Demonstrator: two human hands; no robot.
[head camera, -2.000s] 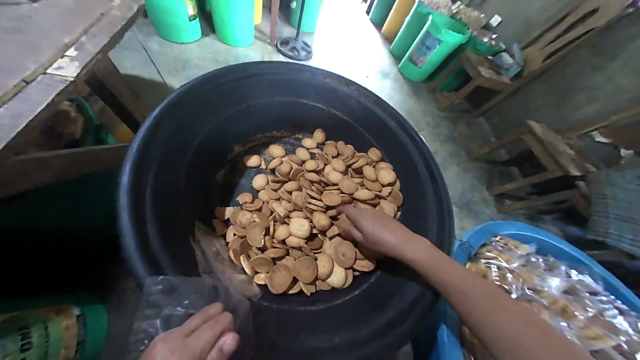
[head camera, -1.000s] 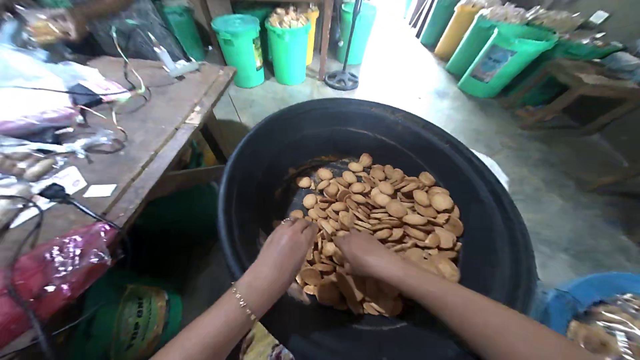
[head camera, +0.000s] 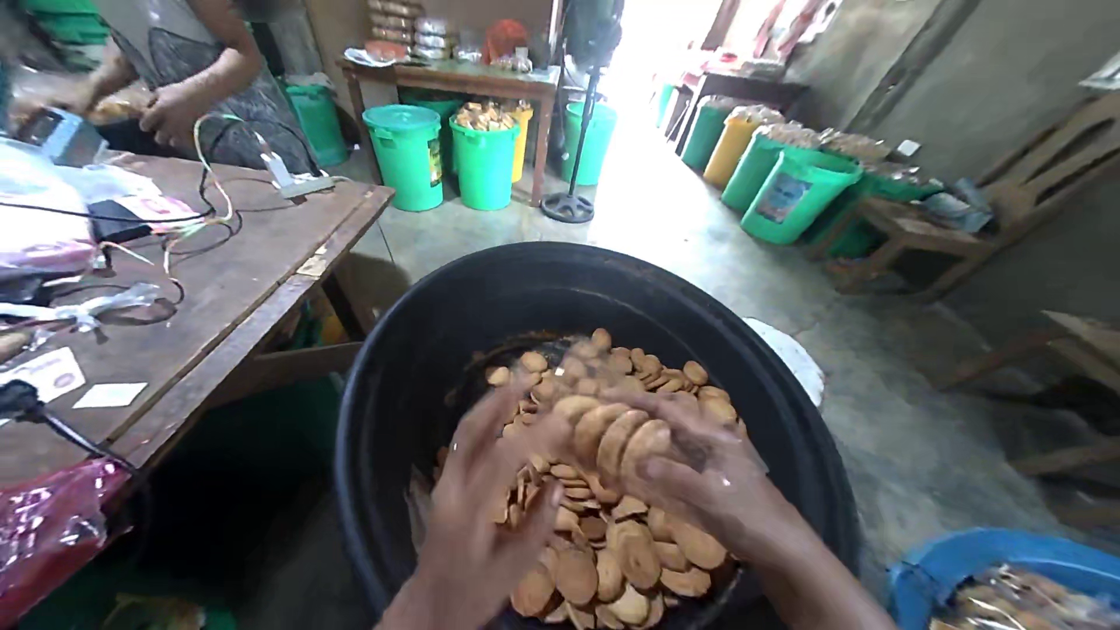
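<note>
A large round black plastic tub holds a heap of round brown biscuits. Over the heap, my right hand grips a short row of biscuits standing side by side, with the thumb along their near side. My left hand is at the left end of this row, fingers spread and blurred; whether its fingertips touch the biscuits is hard to tell. Clear plastic film shows at the tub's inner left side.
At left stands a wooden table with cables, a power strip and plastic bags; a person works behind it. A blue basin of packets is at lower right. Green buckets, a stand fan and a wooden chair are farther off.
Both hands were down in the heap one second ago; they are now raised over it with a row of biscuits in the right. The view has shifted upward.
</note>
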